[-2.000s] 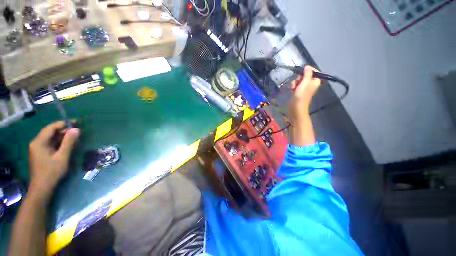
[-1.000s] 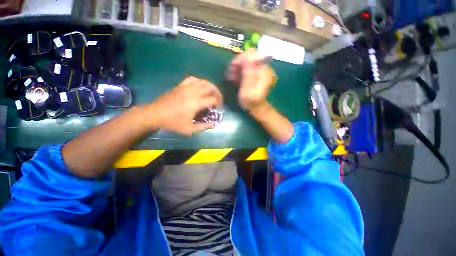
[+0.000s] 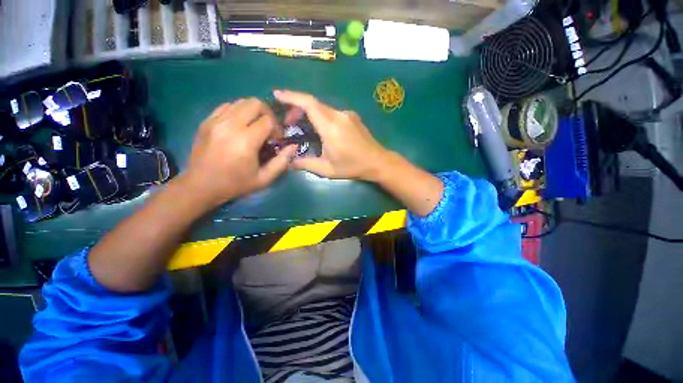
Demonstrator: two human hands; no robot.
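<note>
A small black and silver watch-like unit (image 3: pixel 301 142) is held between my two bare hands over the green mat, left of the middle of the view. My left hand (image 3: pixel 236 146) grips it from the left with bent fingers. My right hand (image 3: pixel 338 141) is curled around its right side, thumb and fingers on it. The fingers cover much of the unit, so its details are hidden. No tool can be made out in either hand.
Black waiting units (image 3: pixel 97 179) are piled left. A parts tray (image 3: pixel 150 30), slim tools (image 3: pixel 281 37) and a white block (image 3: pixel 407 40) line the back. Rubber bands (image 3: pixel 389 95) lie behind my right hand. A fan (image 3: pixel 518 60), grey cylinder (image 3: pixel 490 138), round reel (image 3: pixel 533 121) and blue box (image 3: pixel 565 157) stand right.
My right hand has come from the soldering iron at the right, which it held two seconds ago, to the unit. My left hand has let go of the tweezers and now holds the unit.
</note>
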